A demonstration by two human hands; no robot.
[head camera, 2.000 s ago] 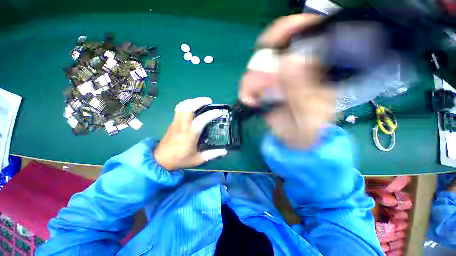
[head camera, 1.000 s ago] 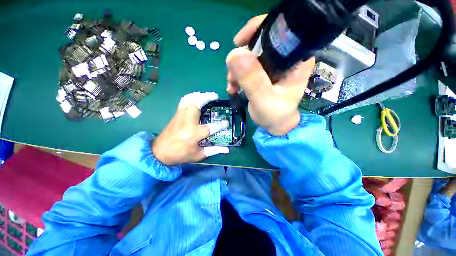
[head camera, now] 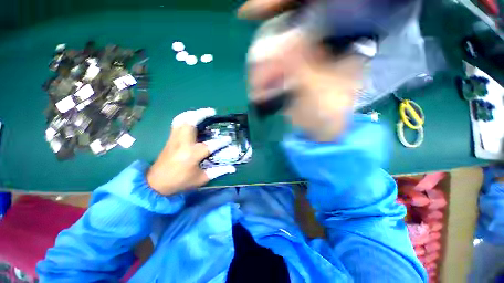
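A black housing (head camera: 243, 128) lies on the green mat near its front edge, with a circuit board inside. My left hand (head camera: 179, 157), with white finger cots, grips the housing from its left side, one fingertip over the board. My right hand (head camera: 309, 83) is blurred, raised up and to the right of the housing, around a dark blurred electric screwdriver (head camera: 353, 22). The screwdriver's dark lower end lies near the fingers, apart from the housing. Its tip cannot be made out.
A pile of small ribbed metal pieces (head camera: 91, 102) lies at left. Several white discs (head camera: 190, 59) lie at the back middle. Yellow-handled scissors (head camera: 411, 114) and a translucent bag (head camera: 387, 61) are at right. Green boards (head camera: 483, 110) sit at the far right, red-pink packs (head camera: 423, 221) below the edge.
My right hand and the screwdriver have moved up from the housing and are blurred. My left hand still grips the housing. The camera view has shifted, moving bench things left.
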